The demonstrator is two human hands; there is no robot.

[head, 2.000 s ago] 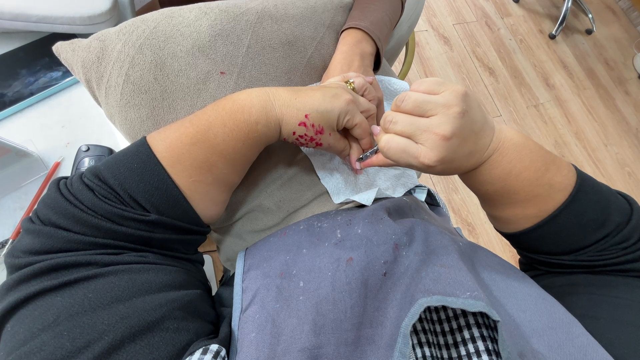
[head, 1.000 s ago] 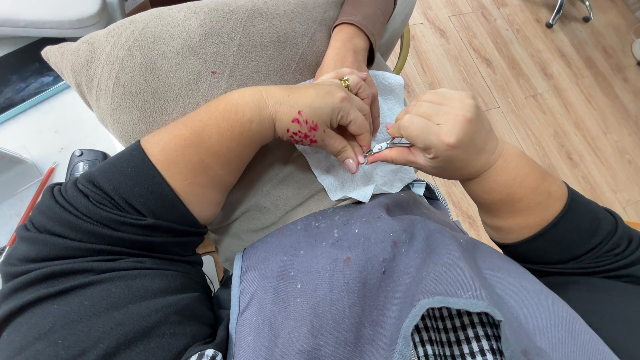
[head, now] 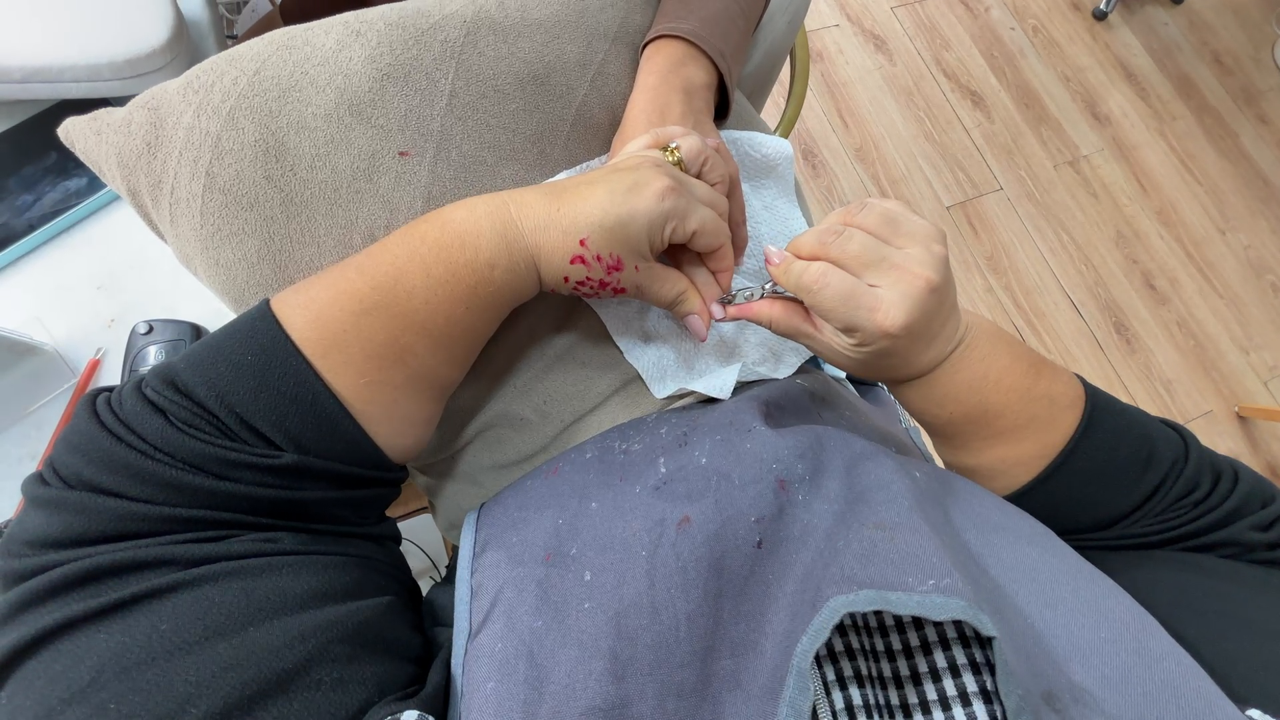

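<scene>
My left hand [head: 640, 235], with a gold ring and red flecks on its back, grips a finger of another person's hand [head: 735, 205]. That hand lies over a white paper towel [head: 690, 365], under my fingers and partly hidden by them. Metal cuticle nippers [head: 755, 293] are held in my right hand [head: 875, 285], their handles mostly covered by my palm and fingers. The nippers' tip is at the fingertip that my left thumb and fingers hold; whether the jaws touch the skin I cannot tell.
A beige cushion [head: 400, 120] lies under the towel and my left forearm. On the white table [head: 150, 260] at left are a black key fob [head: 160, 345] and a thin red stick [head: 75, 410]. My grey apron [head: 640, 560] covers my lap; wooden flooring [head: 1080, 180] shows at right.
Between the earlier frames and now my right hand's grip on the nippers has shifted, and more of the metal shows than two seconds ago. My left hand still holds the finger.
</scene>
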